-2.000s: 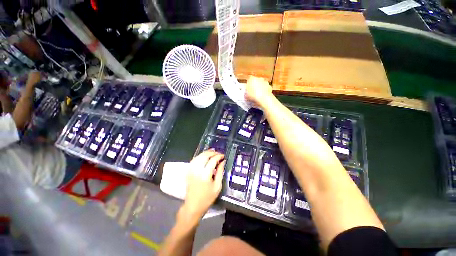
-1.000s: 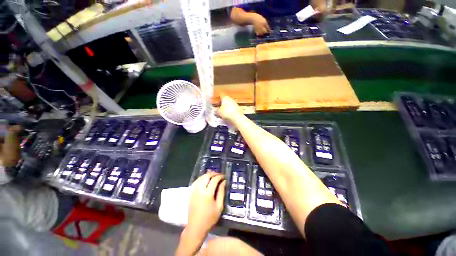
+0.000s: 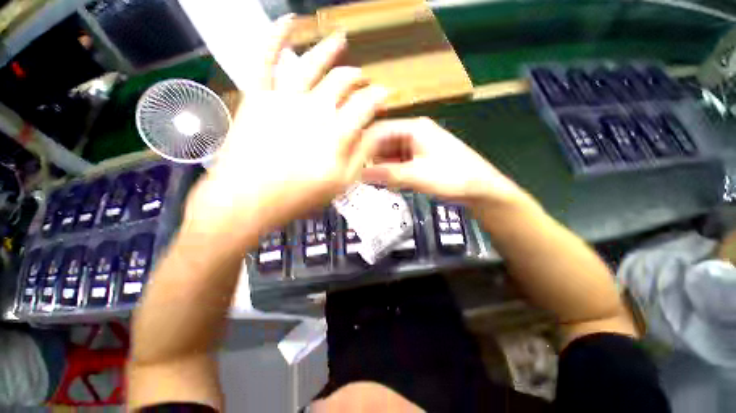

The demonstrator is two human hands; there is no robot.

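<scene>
The white label strip [image 3: 375, 222] hangs below my right hand [image 3: 403, 153], over the near row of the clear tray [image 3: 476, 240]. My right hand's fingers are curled on the strip's upper end. My left hand [image 3: 290, 129] is raised in front, blurred, fingers spread. It overlaps my right fingertips, so whether it holds the strip is hidden. A plain white band [image 3: 230, 40] runs from the top edge down behind my left hand. Dark phone cases [image 3: 449, 224] with white patches lie in the tray, partly covered by my hands.
The white fan [image 3: 184, 121] stands behind my left forearm. A filled tray lies left [image 3: 85, 234], another at the far right [image 3: 621, 121]. A brown board [image 3: 395, 52] lies beyond. A folded white piece [image 3: 303, 339] hangs below the table edge. A person's grey sleeve [image 3: 686, 282] is at right.
My left hand has risen from the tray's left side to my right hand. The right hand has come nearer, with the strip's printed end now below it. The view has shifted right.
</scene>
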